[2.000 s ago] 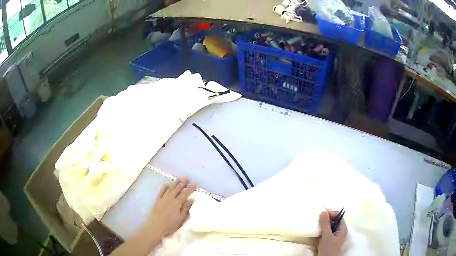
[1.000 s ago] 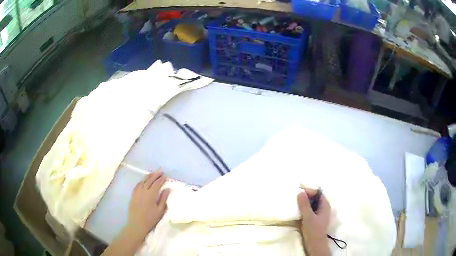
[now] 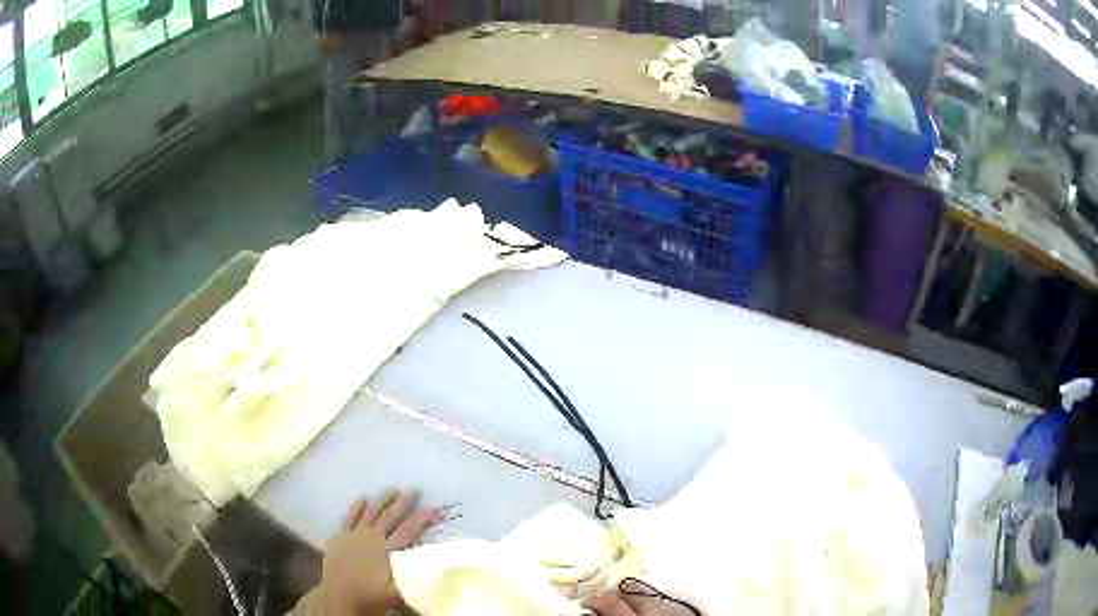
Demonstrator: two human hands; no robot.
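Note:
A bulky cream garment [image 3: 795, 517] lies in front of me, its near part bunched up at the bottom edge. My left hand [image 3: 383, 542] is spread flat on the table beside it, with thin dark threads by the fingertips. My right hand [image 3: 620, 602] is at the bunched cloth, mostly cut off by the bottom edge. A thin black loop cord [image 3: 660, 594] shows beside its fingers; no snip blades are visible and its grip is hidden. Two black cords [image 3: 556, 403] lie on the table, their near ends reaching the garment.
A second cream garment [image 3: 319, 325] lies at the left table edge above an open carton [image 3: 133, 421]. A measuring tape [image 3: 482, 449] crosses the table. A white strip [image 3: 973, 529] and tape roll [image 3: 1038, 542] are at the right. Blue crates [image 3: 668, 217] stand behind.
The garment's near left part has been pulled back and bunched, uncovering more tape and the cords' near ends. My right hand has moved left and down. My left hand has shifted lower.

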